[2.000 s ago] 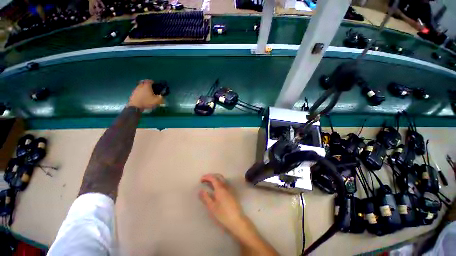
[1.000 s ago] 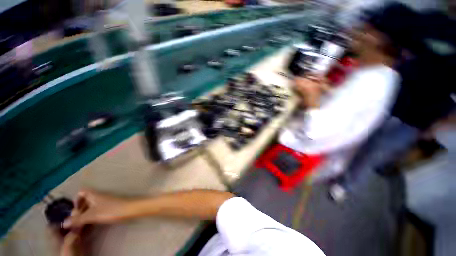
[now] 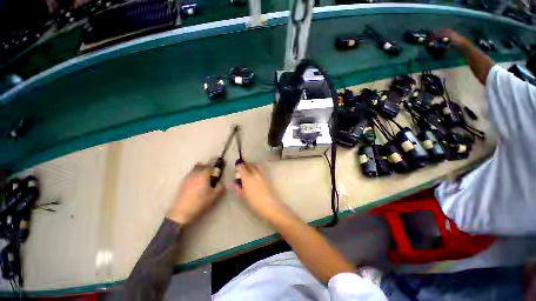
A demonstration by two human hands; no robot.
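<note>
My left hand holds a small black piece with a cream label above the cream bench. My right hand holds another narrow black piece just beside it. A thin dark lead runs from each piece, and the two leads meet at their far ends. I cannot tell whether the pieces are one unit or two. The black screwdriver stands at the left side of the white screw feeder, out of my hands.
A pile of black units lies right of the feeder, and another group at the far left. Units ride the green conveyor. A black cord hangs over the bench edge. Another person's arm reaches over the belt at right.
My left hand has come back from the belt to the bench. Both hands now hold black pieces with leads side by side. The view swung right and back; the neighbour reaches to the belt.
</note>
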